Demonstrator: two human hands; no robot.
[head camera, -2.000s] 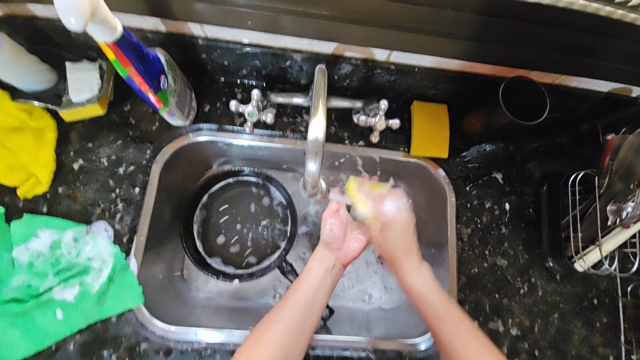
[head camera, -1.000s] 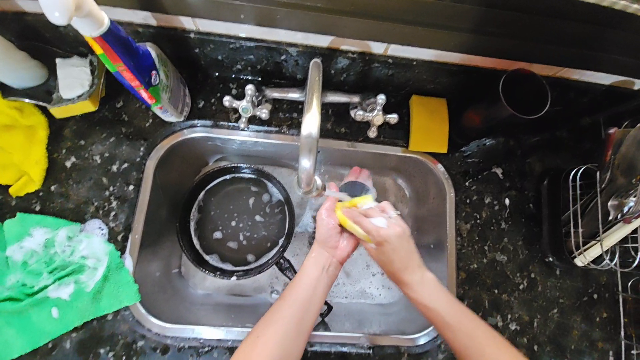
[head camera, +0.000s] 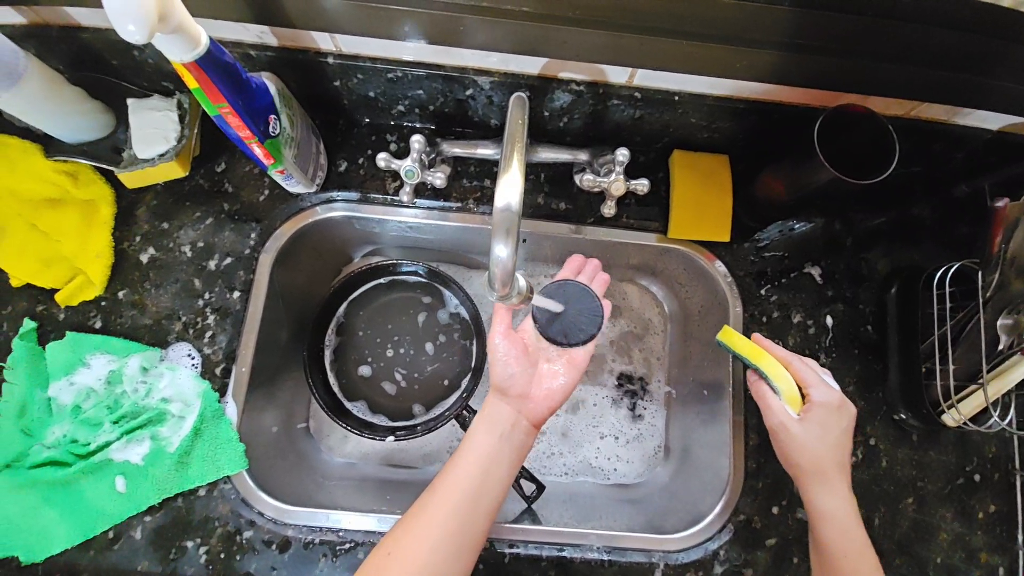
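Note:
My left hand (head camera: 544, 352) is palm up over the sink, fingers extended, with a round black disc (head camera: 568, 314) lying on it. Water runs from the metal faucet (head camera: 510, 200) onto the disc. Out at the sink's right rim (head camera: 732, 448), my right hand (head camera: 804, 416) grips a yellow sponge with a green scouring side (head camera: 760, 366). A black frying pan (head camera: 404, 348) holding soapy water sits in the left half of the sink, its handle passing beneath my left forearm. Foam and a dark clump (head camera: 632, 390) are on the basin floor at right.
A second yellow sponge (head camera: 701, 196) stands behind the sink beside a tap handle. At left are a spray bottle (head camera: 256, 112), a foamy green cloth (head camera: 112, 448) and a yellow cloth (head camera: 56, 216). A drinking glass (head camera: 856, 148) and a wire utensil rack (head camera: 960, 344) are at right.
My right hand has moved right with the sponge, away from my left hand, to the sink's right rim. The disc now lies uncovered on my left palm under running water.

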